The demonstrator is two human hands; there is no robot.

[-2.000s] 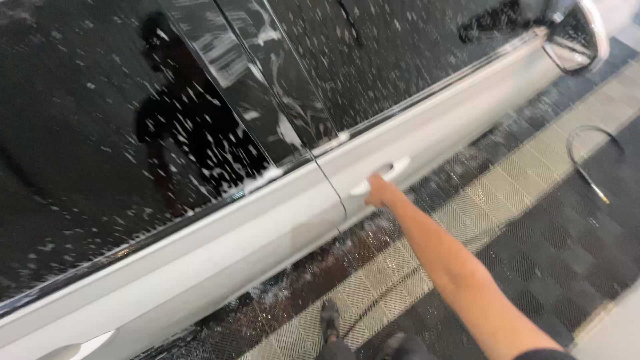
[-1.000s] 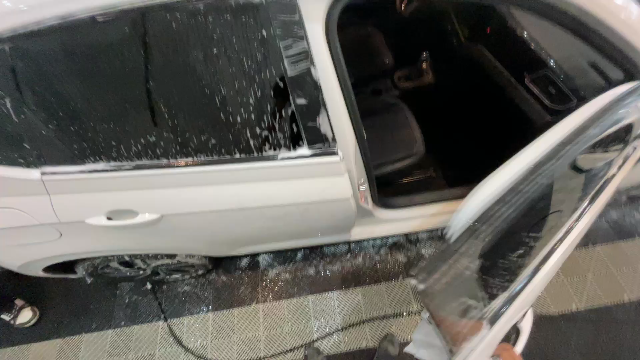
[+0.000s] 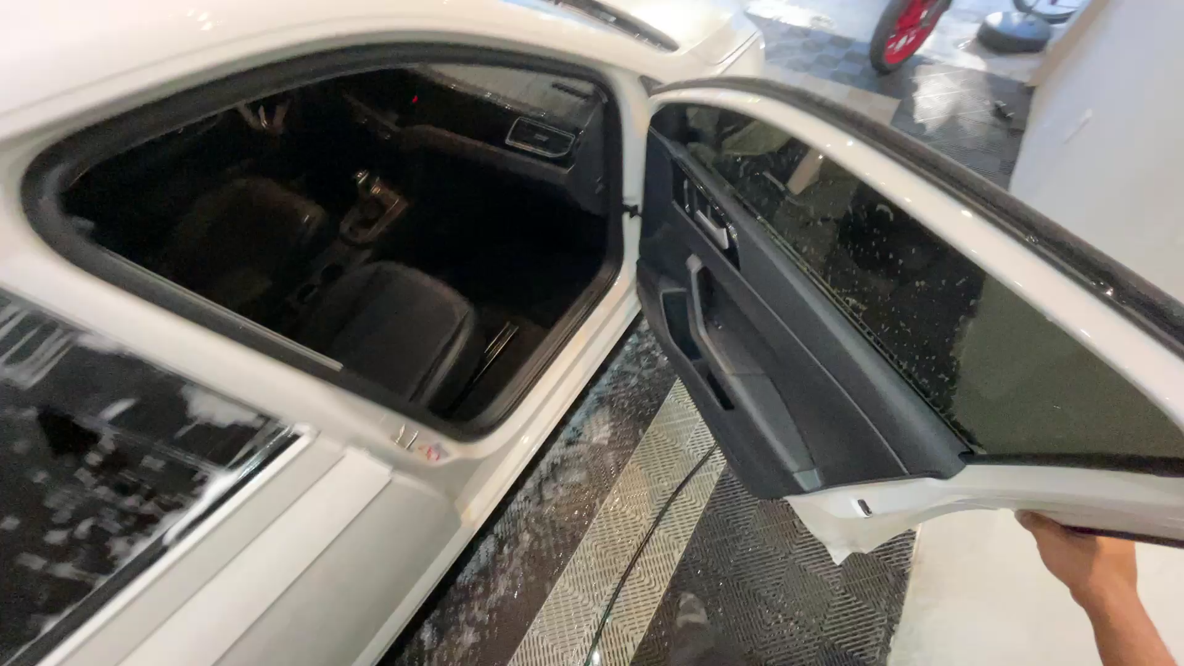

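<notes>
A white car's front door (image 3: 795,370) stands wide open, its dark inner panel, pull handle and wet window facing me. At the lower right, my right hand (image 3: 1082,555) is at the door's rear edge, with its fingers hidden behind the white metal. Through the door opening I see a dark seat (image 3: 398,324), a gear lever (image 3: 370,190) and the dashboard. White foam clings to the rear side window (image 3: 102,462) at the lower left. My left hand is out of view.
A black hose (image 3: 647,541) crosses the wet floor of ribbed tiles (image 3: 592,518). A wheel with a red rim (image 3: 902,32) stands at the top right, near a white wall (image 3: 1110,120). My shoe shows faintly at the bottom.
Two seconds ago the front door was closed, with my right hand at its outer handle. One second ago it stood open. The view has swung toward the door and cabin.
</notes>
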